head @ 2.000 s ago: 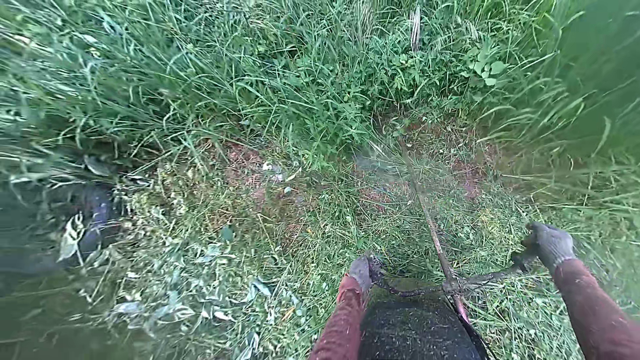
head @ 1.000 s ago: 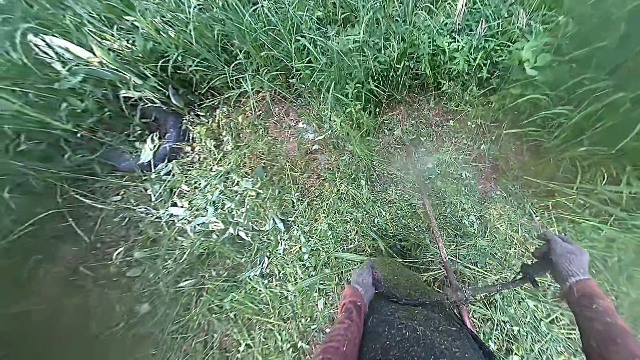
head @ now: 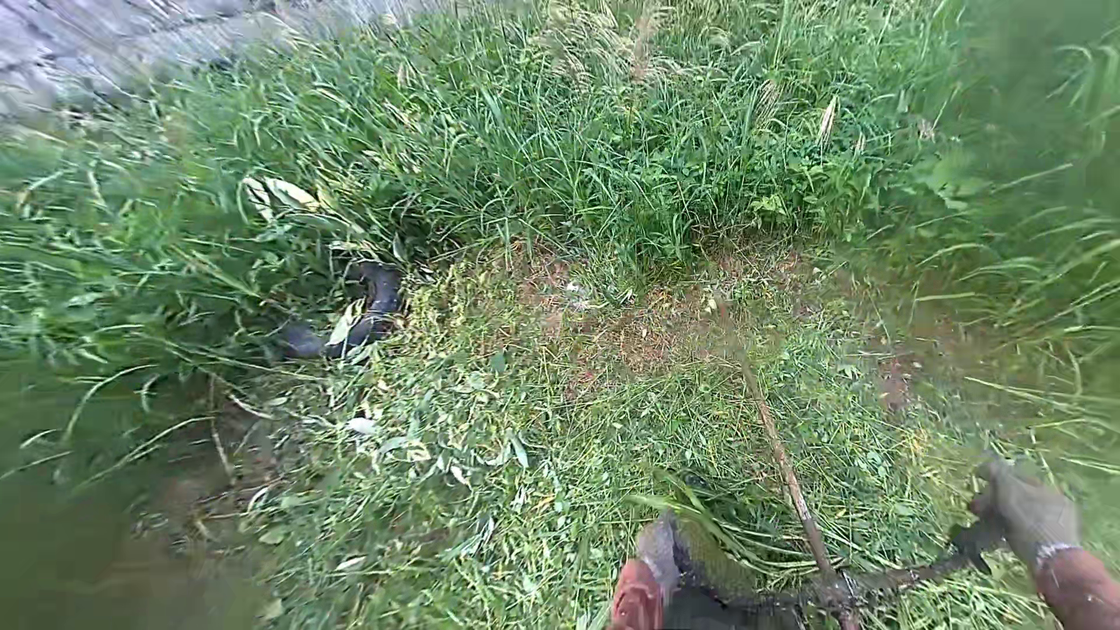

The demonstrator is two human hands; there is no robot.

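Observation:
A string trimmer with a long shaft (head: 787, 472) and a crossing handlebar (head: 910, 576) reaches from the bottom edge up into the cut grass. Its lower end is blurred near the bare soil. My left hand (head: 661, 556), in a grey glove, is closed around the left grip, beside a dark surface covered in grass bits. My right hand (head: 1032, 512), also gloved and somewhat blurred, grips the right end of the handlebar. Long green blades (head: 717, 534) lie over the bar close to my left hand.
Tall grass (head: 560, 149) stands across the top and along the right. A dark curved object (head: 372, 306), perhaps a pipe, lies at the grass edge on the left. Cut clippings (head: 490, 437) cover the ground. A grey stone-like surface (head: 105, 44) shows at the upper left.
The view has shifted left and up, bringing the grey surface into sight. Both hands stay on the handlebar. Long grass blades now lie over it near my left hand.

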